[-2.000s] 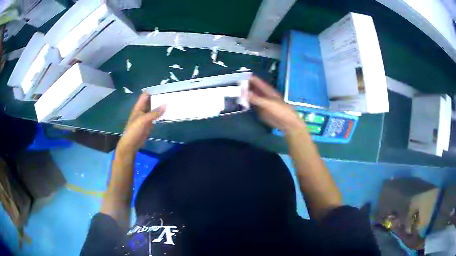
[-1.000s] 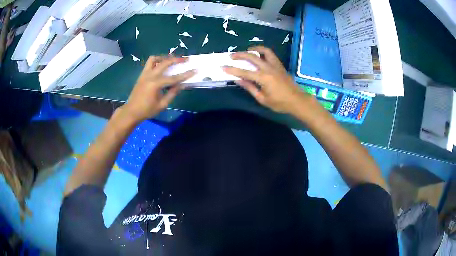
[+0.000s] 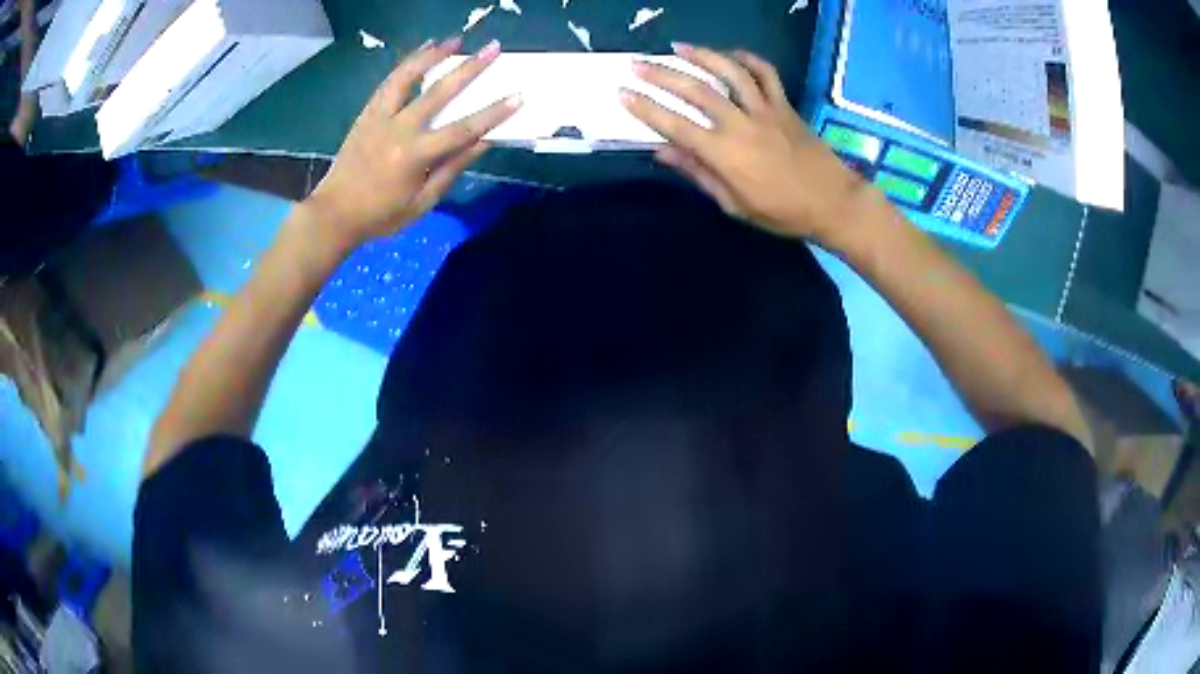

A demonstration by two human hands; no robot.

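Note:
A white retail box (image 3: pixel 573 95) lies near the front edge of the green bench, its long plain side facing up and a small dark notch at its near edge. My left hand (image 3: pixel 419 138) is on its left end, with fingers spread over the top. My right hand (image 3: pixel 744 138) is on its right end in the same way, fingers over the top. Both thumbs are near the box's near edge and partly hidden. The inside of the box does not show.
White boxes (image 3: pixel 217 73) lean at the left of the bench (image 3: pixel 395 79). White scraps (image 3: pixel 645 17) lie behind the held box. A blue scale (image 3: pixel 921 184) with green displays is at the right, with a white carton (image 3: pixel 1013 99) on it. A blue stool (image 3: pixel 395 277) is below.
The box was open with a dark part showing inside; its long side now shows closed and white. My hands have moved onto its top. The view has shifted, so the bench sits higher.

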